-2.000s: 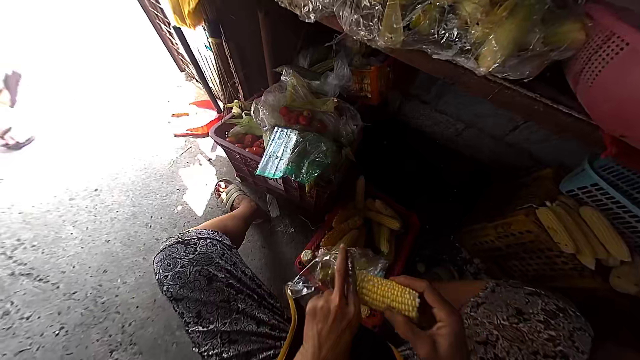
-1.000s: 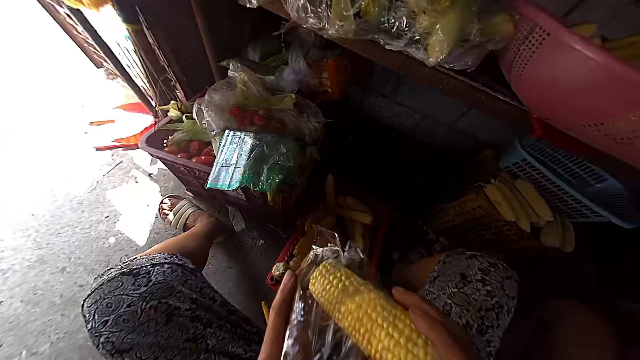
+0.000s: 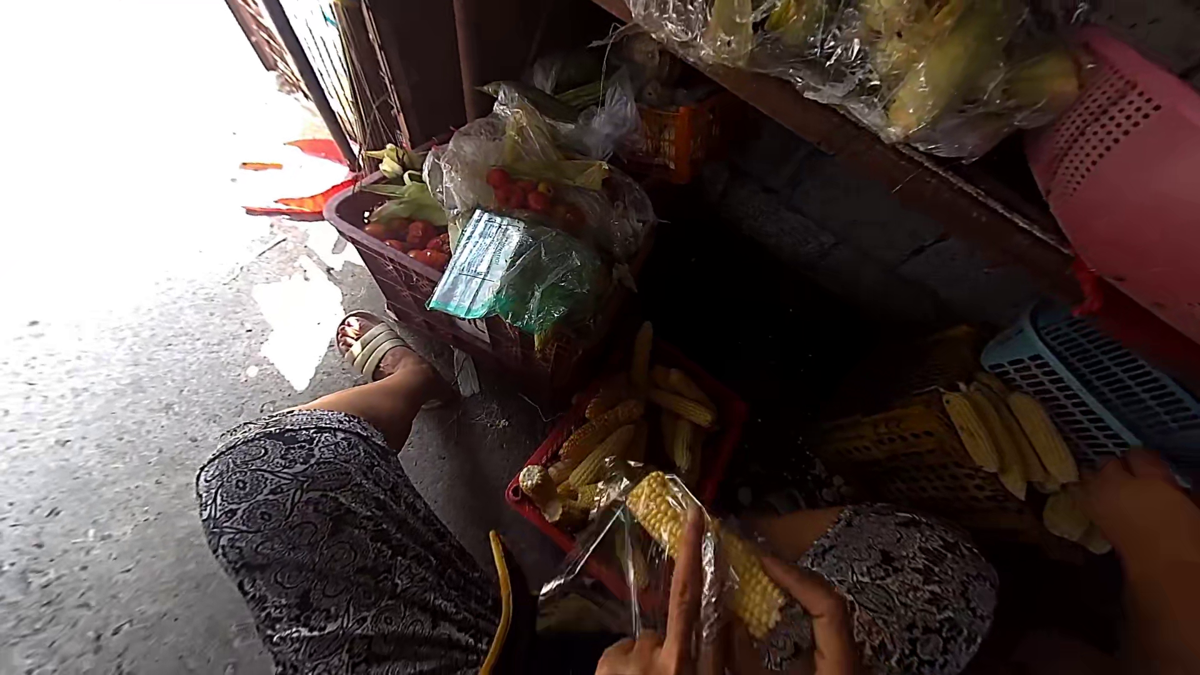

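Observation:
An ear of husked yellow corn (image 3: 755, 581) lies tilted between my hands at the bottom centre, with clear plastic film (image 3: 609, 553) around its upper part. My left hand (image 3: 670, 609) holds the film against the ear, index finger extended along it. My right hand (image 3: 820, 609) grips the ear's lower right side; most of this hand is cut off by the frame. Just beyond is a red crate (image 3: 727, 422) with several husked ears (image 3: 600, 455). More husked ears (image 3: 1012, 436) rest on a yellow crate (image 3: 881, 441) at right.
A purple crate (image 3: 403, 286) holds tomatoes and plastic bags. A blue basket (image 3: 1087, 375) and pink basket (image 3: 1125, 187) stand right, below and beside a shelf edge (image 3: 844, 141) with bagged corn. A blurred limb (image 3: 1144, 525), owner unclear, is near the ears. My sandaled foot (image 3: 375, 347) is left.
The ear in my hands has turned and sits farther from the camera than one second ago. A blurred limb now shows at the right edge beside the ears there.

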